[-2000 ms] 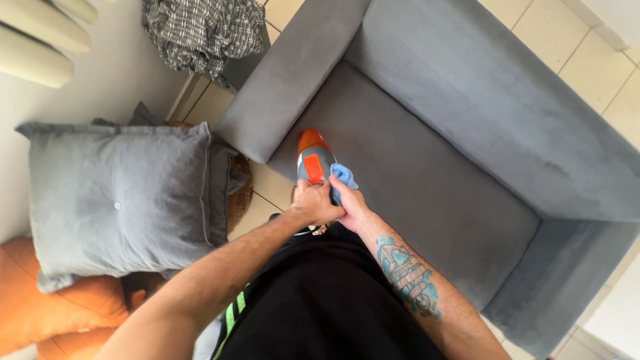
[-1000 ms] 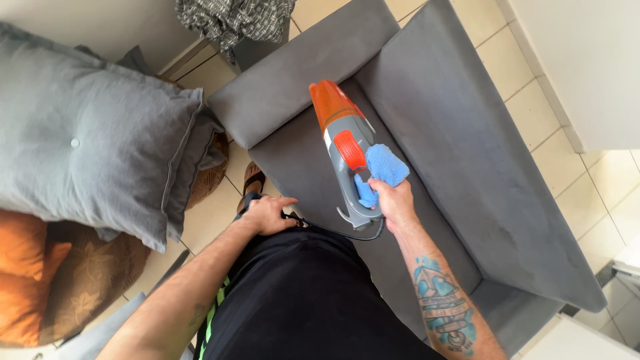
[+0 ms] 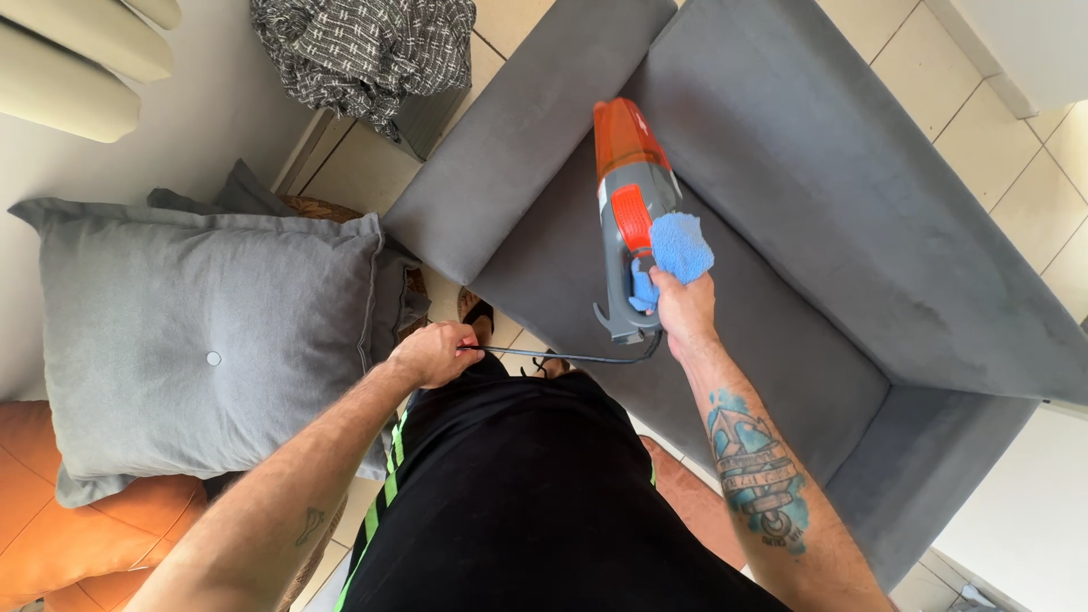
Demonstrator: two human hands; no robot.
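Observation:
My right hand [image 3: 687,308] grips the handle of a grey and orange handheld vacuum cleaner [image 3: 633,212], with a blue microfibre cloth [image 3: 682,245] bunched between hand and handle. The vacuum's orange nose points toward the inner corner of a grey upholstered sofa [image 3: 765,340], above the seat; whether it touches the fabric I cannot tell. From the rear of the vacuum a black power cord [image 3: 561,355] runs left to my left hand [image 3: 438,353], which pinches it between thumb and fingers in front of my black shorts.
Grey cushions [image 3: 212,340] are piled at the left, above orange cushions [image 3: 76,501]. A black-and-white patterned cloth [image 3: 365,51] lies heaped past the sofa's armrest. My feet stand on the tiled floor beside the sofa's front edge. A reddish mat [image 3: 693,501] shows at lower right.
Two seconds ago both hands were together at the vacuum; now the left is apart, holding the cord. The vacuum has moved out over the seat toward the sofa's inner corner.

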